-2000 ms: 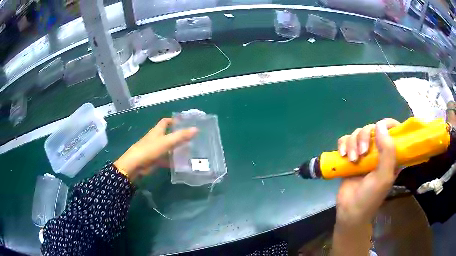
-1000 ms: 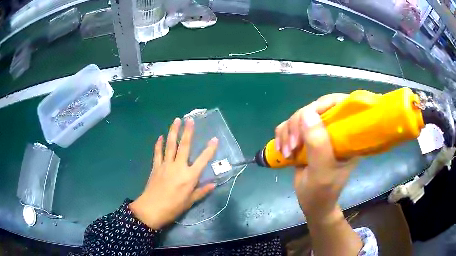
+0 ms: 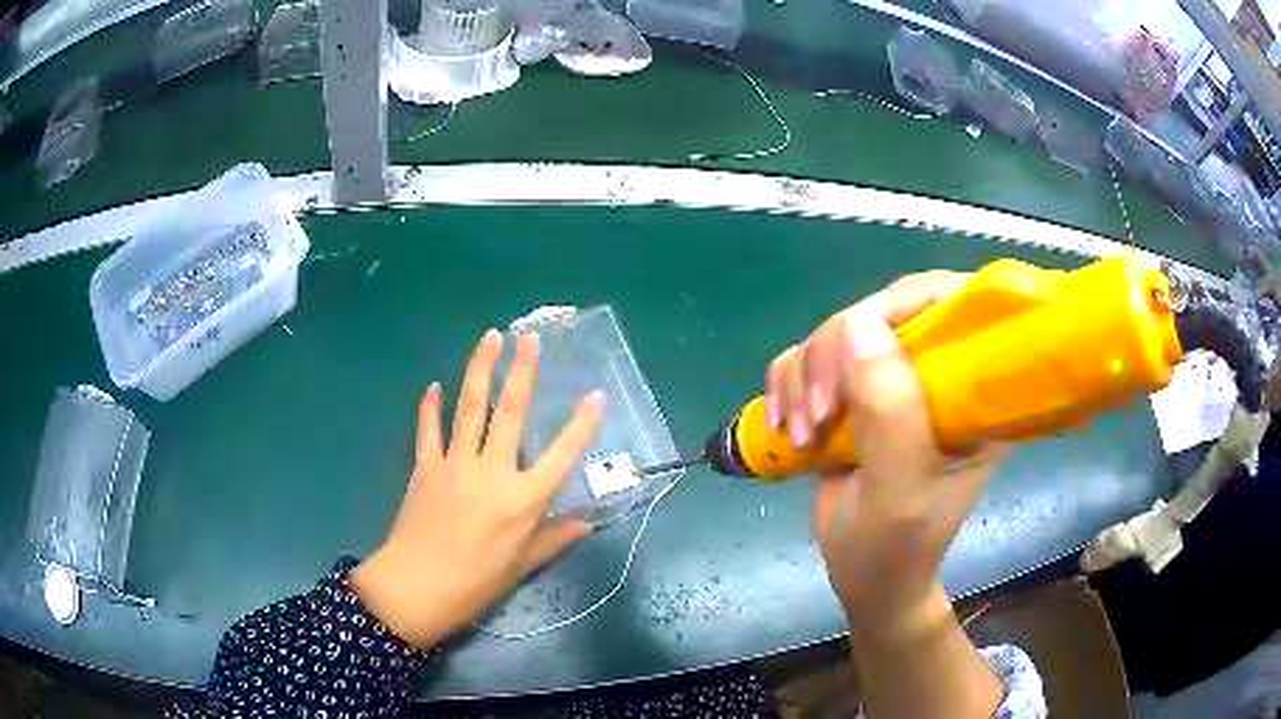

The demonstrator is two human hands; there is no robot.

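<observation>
A clear plastic housing [image 3: 611,379] lies on the green bench, with a small white rectangular piece [image 3: 611,475] at its near edge and a white cord [image 3: 629,559] curling from it. My left hand [image 3: 485,499] lies spread over the housing's left part, fingers apart, pressing on it. My right hand [image 3: 878,407] is closed around the yellow-orange electric screwdriver [image 3: 1040,368]. The screwdriver bit [image 3: 674,465] points left, its tip at the right edge of the white piece. Whether the tip sits in a screw is too small to tell.
A frosted screw bin [image 3: 204,316] stands at left. A set-aside housing [image 3: 87,485] with a white disc [image 3: 62,593] lies at near left. A pale rail [image 3: 632,187] and upright post [image 3: 356,106] border the belt, which carries clear housings. The taped cord [image 3: 1180,513] hangs at right.
Since the oldest frame, my left hand has spread onto the housing, now lying turned, and the screwdriver has moved left to the white piece. In the last second the hands have hardly moved.
</observation>
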